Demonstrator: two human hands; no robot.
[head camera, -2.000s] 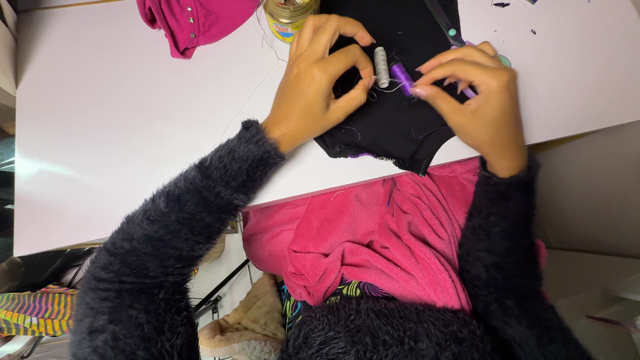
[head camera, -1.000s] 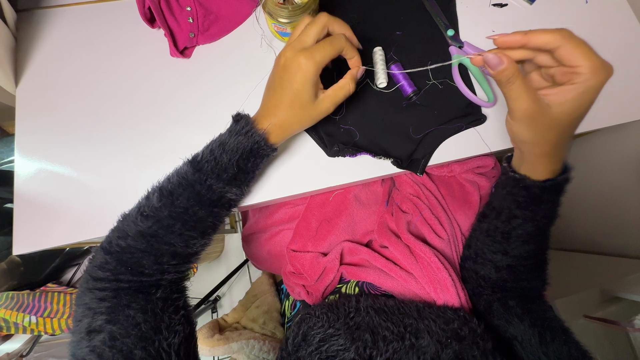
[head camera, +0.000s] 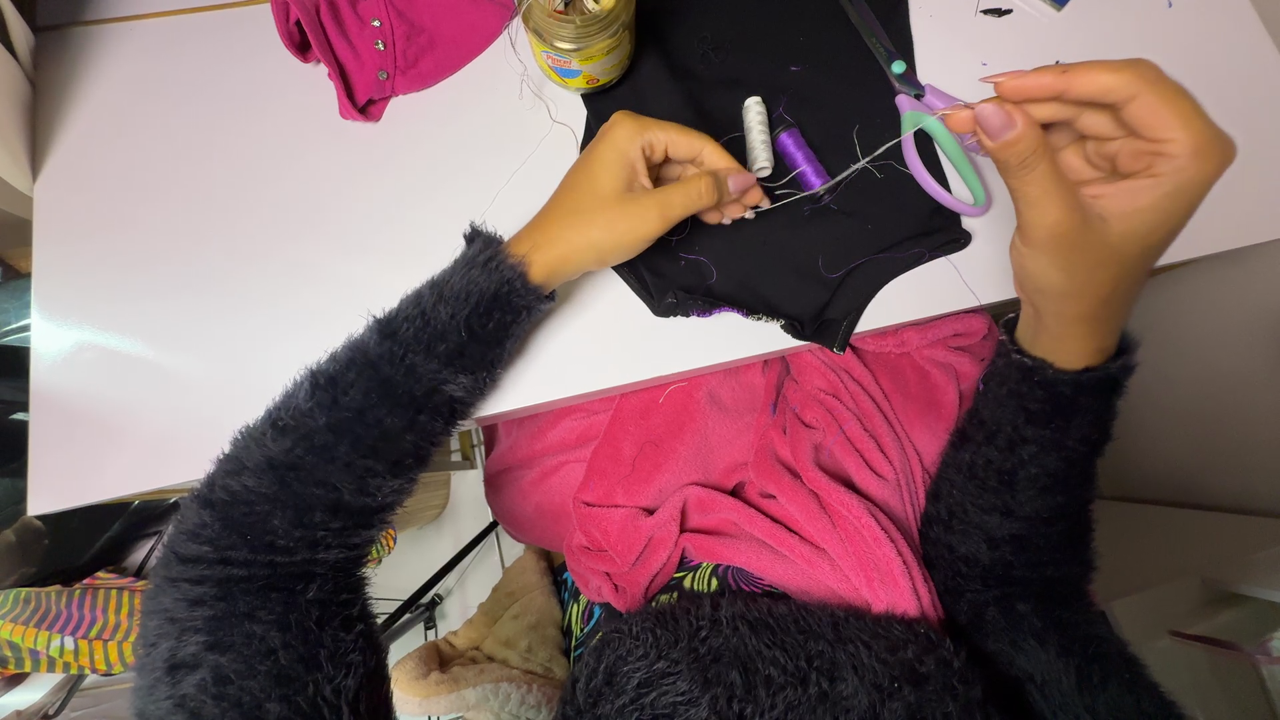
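A pale grey thread (head camera: 857, 166) runs slantwise between my hands, above a black cloth garment (head camera: 740, 260). My left hand (head camera: 660, 190) pinches its lower end between thumb and fingers. At the right, my right hand (head camera: 1085, 170) grips the other end between thumb and forefinger; a needle cannot be made out. Beneath the thread lie a spool of white thread (head camera: 758, 137) and a spool of purple thread (head camera: 801, 160), side by side on the black cloth. Scissors with purple and green handles (head camera: 945, 160) rest near my right fingertips, partly on the garment.
A glass jar with a yellow label (head camera: 580, 45) stands at the garment's upper left. Further left, a magenta garment with snaps (head camera: 390, 50) lies on the white table (head camera: 250, 250). A pink plush cloth (head camera: 740, 470) covers my lap by the table's front edge.
My right hand has moved right, away from the spools, and the thread is now stretched between both hands. My left hand has come down a little since one second ago. The scissors' handles have come into view.
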